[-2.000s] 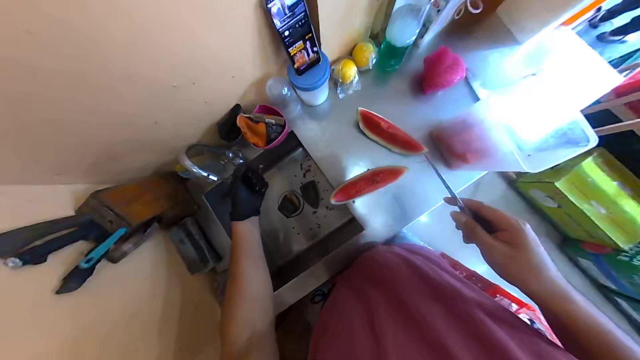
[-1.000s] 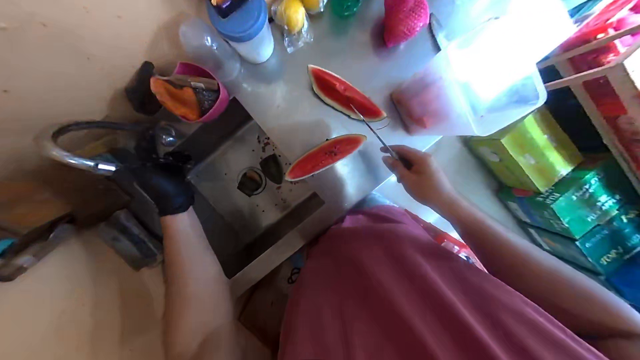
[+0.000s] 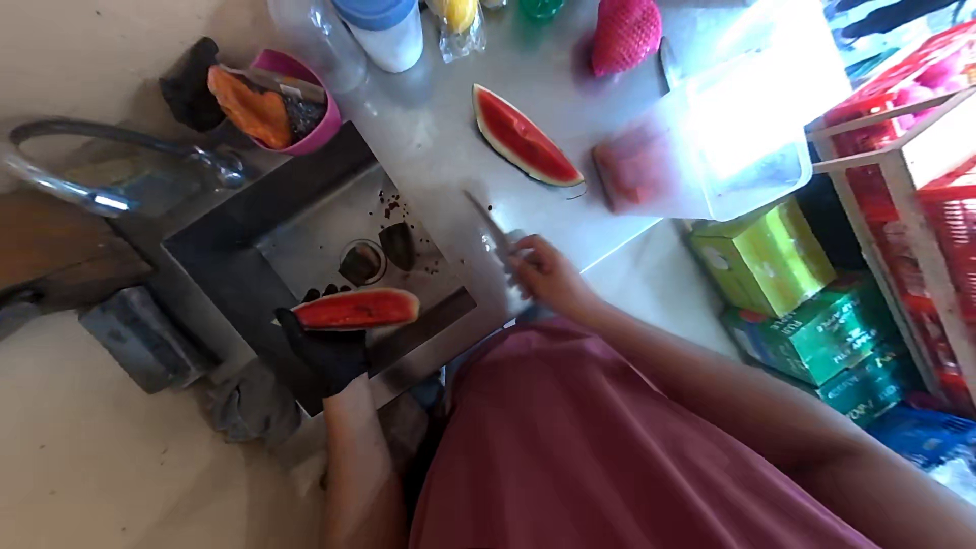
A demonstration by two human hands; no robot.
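My left hand (image 3: 326,343), in a black glove, holds a watermelon wedge (image 3: 358,309) over the steel sink (image 3: 305,221), its red flesh facing up. My bare right hand (image 3: 545,274) grips a knife (image 3: 488,217) over the steel counter, the blade pointing up and left in the view. A second watermelon wedge (image 3: 526,139) lies on the counter beyond the knife. To its right a clear plastic container (image 3: 709,183) shows red pieces inside. Dark rind-like pieces (image 3: 396,245) and scattered seeds lie in the sink around the drain.
A curved faucet (image 3: 107,200) stands at the sink's left. Beside the sink is a pink bowl (image 3: 333,126) holding an orange cloth-like item. A blue-lidded tub (image 3: 393,38) and a pink net-wrapped item (image 3: 627,34) stand at the back. Boxes (image 3: 808,335) and red crates are at the right.
My left hand has moved from the faucet and taken hold of the nearer wedge, which lay on the counter edge. The knife has come away from the farther wedge.
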